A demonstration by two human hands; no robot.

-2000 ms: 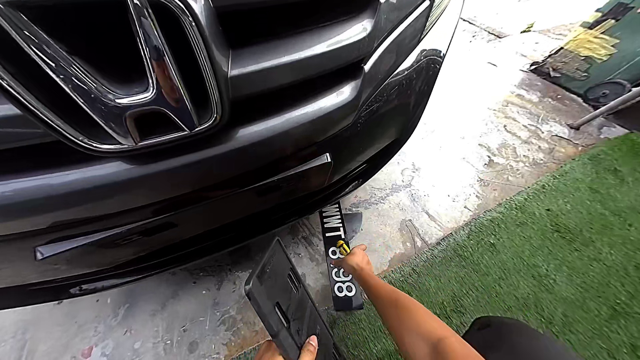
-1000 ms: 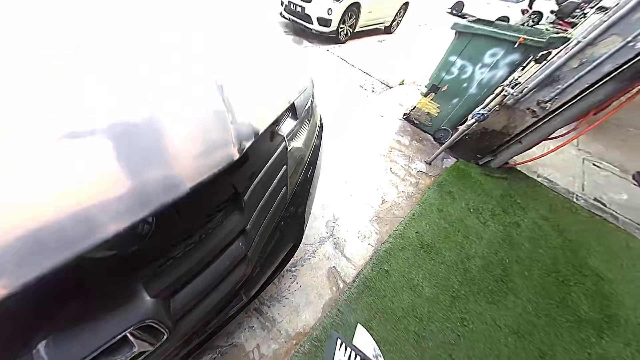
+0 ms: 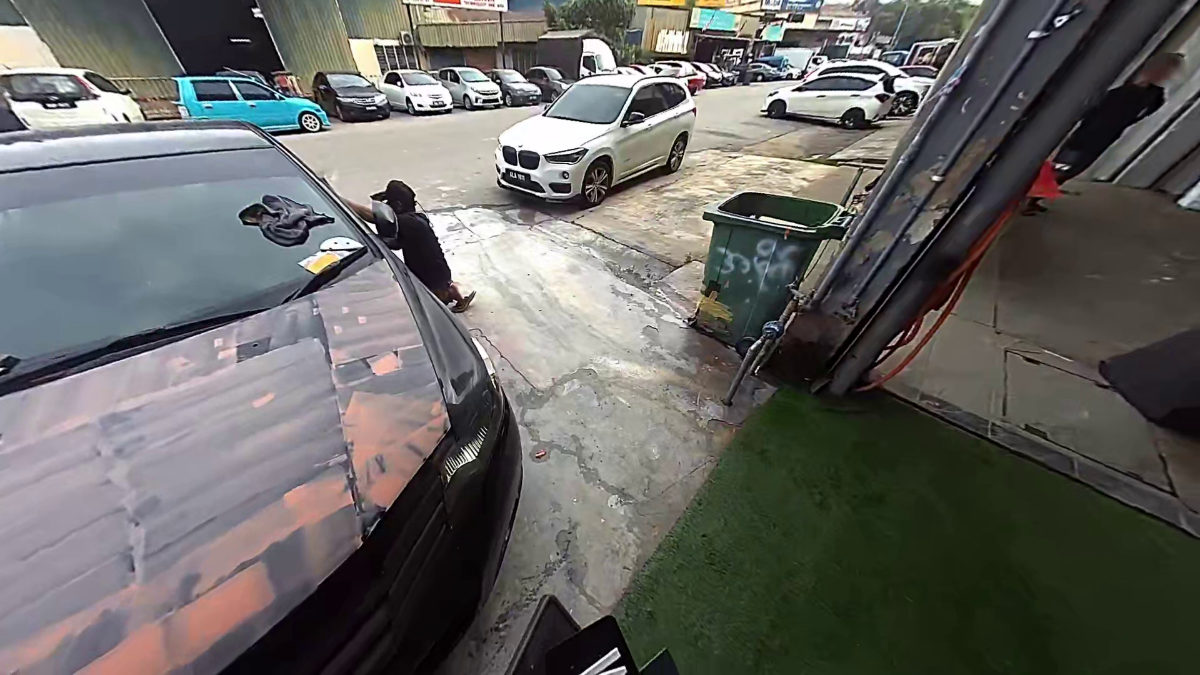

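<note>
Neither my left hand nor my right hand shows in the head view. At the bottom edge, the upper ends of a dark flat frame [image 3: 546, 630] and a black plate with white characters [image 3: 592, 647] stick up, overlapping; whatever holds them is out of sight. To their left stands a dark car with a glossy hood [image 3: 216, 450] that mirrors a roof. A dark cloth [image 3: 284, 220] and a yellow-and-white item [image 3: 330, 253] lie at its windshield.
A person in black [image 3: 419, 246] crouches by the car's far side. Ahead are a green wheeled bin [image 3: 761, 272] and a white BMW [image 3: 600, 136]. A metal post [image 3: 900, 206] with orange hoses [image 3: 947, 300] rises beside the artificial turf [image 3: 900, 534]. Another person [image 3: 1116, 112] is at the right.
The view has swung up from the front grille to the street. My hands, seen earlier with the number plate and a dark frame, have left the view; the plate's end remains at the bottom edge.
</note>
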